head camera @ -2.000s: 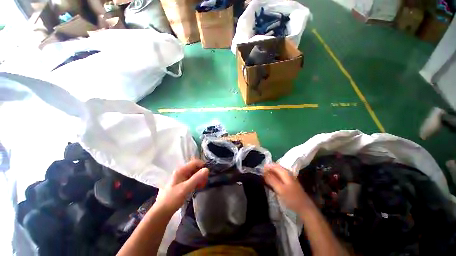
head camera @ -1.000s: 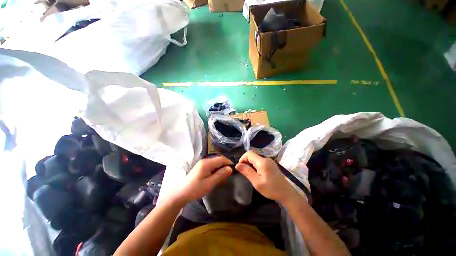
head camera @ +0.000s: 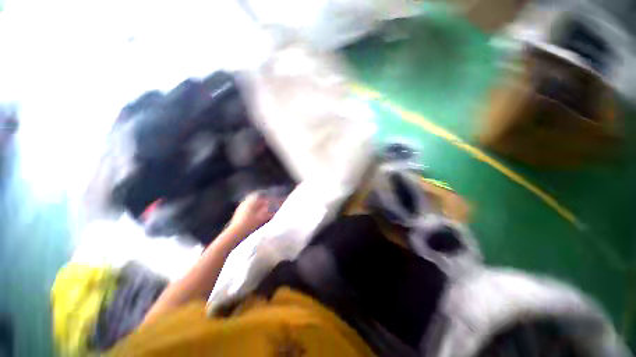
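Note:
The whole view is blurred. My left hand [head camera: 255, 209] is inside the opening of the left white bulk sack [head camera: 314, 118], at the near right edge of its pile of dark rounded items [head camera: 202, 157]. Its fingers are too blurred to tell whether they hold anything. A dark item [head camera: 376, 268] with a greyish patch lies on my lap. My right hand is not in view. Two clear plastic bags with dark contents, a left one [head camera: 399, 195] and a right one [head camera: 446, 240], stand just beyond my lap.
A smaller plastic bag [head camera: 399, 150] and brown cardboard [head camera: 446, 201] are by the two bags. The right sack's white rim [head camera: 530, 296] is at lower right. An open carton [head camera: 551, 115] is on the green floor. A yellow sack [head camera: 77, 307] with dark strips is at lower left.
The view has swung left and tilted. My hands were together over the grey item on my lap; now my left hand is in the left sack and my right hand is out of view.

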